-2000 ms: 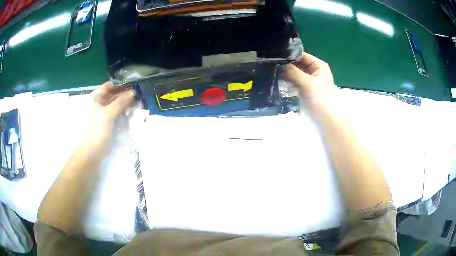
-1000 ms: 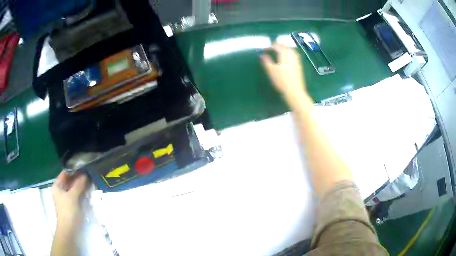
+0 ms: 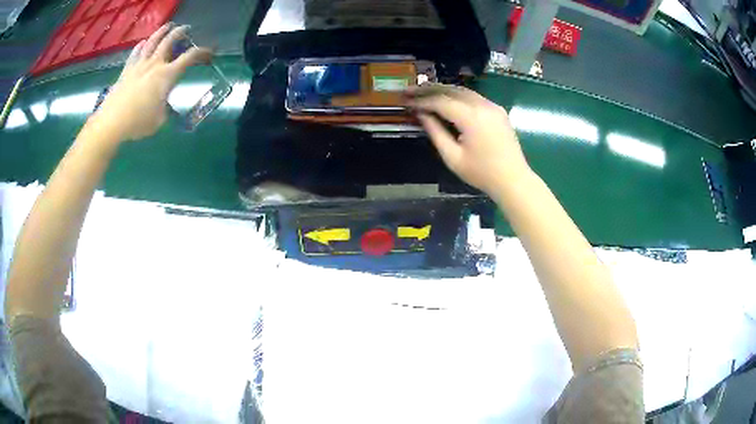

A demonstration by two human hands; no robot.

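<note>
A phone frame with a blue patch (image 3: 327, 83) lies in the orange-brown nest (image 3: 390, 73) on the black press (image 3: 331, 161). My right hand (image 3: 468, 132) is at the right end of this frame, with its fingertips at the rim; whether they grip it is unclear. My left hand (image 3: 153, 87) is over the belt at the upper left, with its fingers around the top of another phone frame (image 3: 209, 103), which hangs tilted beside it. The press front shows yellow arrows and a red round spot (image 3: 376, 242).
The green belt (image 3: 572, 157) runs behind and beside the press, with another frame (image 3: 714, 190) at far right. A red divided tray (image 3: 104, 29) is at upper left, a small red sign (image 3: 557, 33) at upper right. A white-covered bench (image 3: 373, 356) is in front.
The view has swung back left. My left hand has left the press side and taken hold of a frame over the belt. My right hand has moved from the right belt to the nest.
</note>
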